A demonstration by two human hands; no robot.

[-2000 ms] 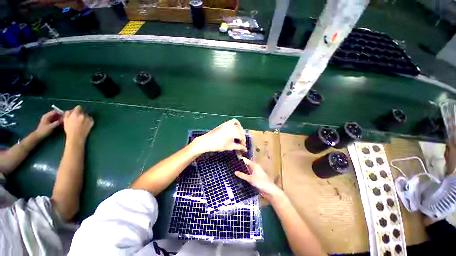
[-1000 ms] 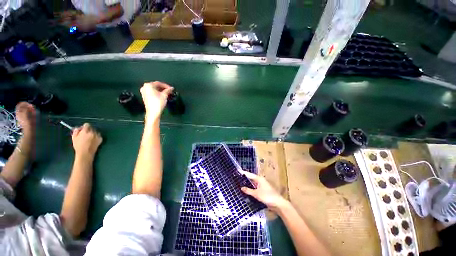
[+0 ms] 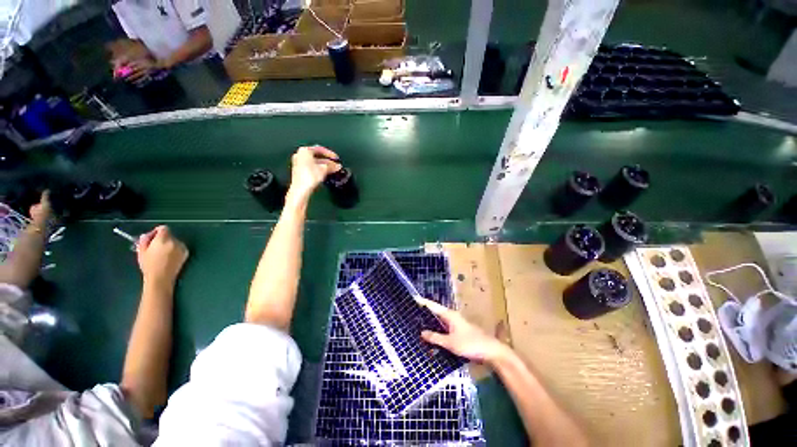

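My left hand (image 3: 312, 169) reaches over the green belt, fingers pinched around a small dark adhesive pad at the top of a black cylinder unit (image 3: 343, 190). How far the pad touches the top cannot be told. Another cylinder unit (image 3: 264, 189) stands upright just left of it. My right hand (image 3: 459, 334) grips the right edge of a shiny pad sheet (image 3: 384, 323), a grid of small black rectangles, held tilted. Stacked pad sheets (image 3: 349, 410) lie flat beneath it.
Several cylinder units (image 3: 598, 293) stand right, on the cardboard (image 3: 568, 367) and belt. A white parts strip (image 3: 690, 340) and white fan (image 3: 769, 330) are beyond. A white post (image 3: 546, 113) rises ahead. A neighbour's hand (image 3: 161, 253) holds a thin tool at left.
My left hand left the sheet, reached forward to a cylinder unit and moved right with it. The belt's cylinder units moved right. My right hand still holds the sheet.
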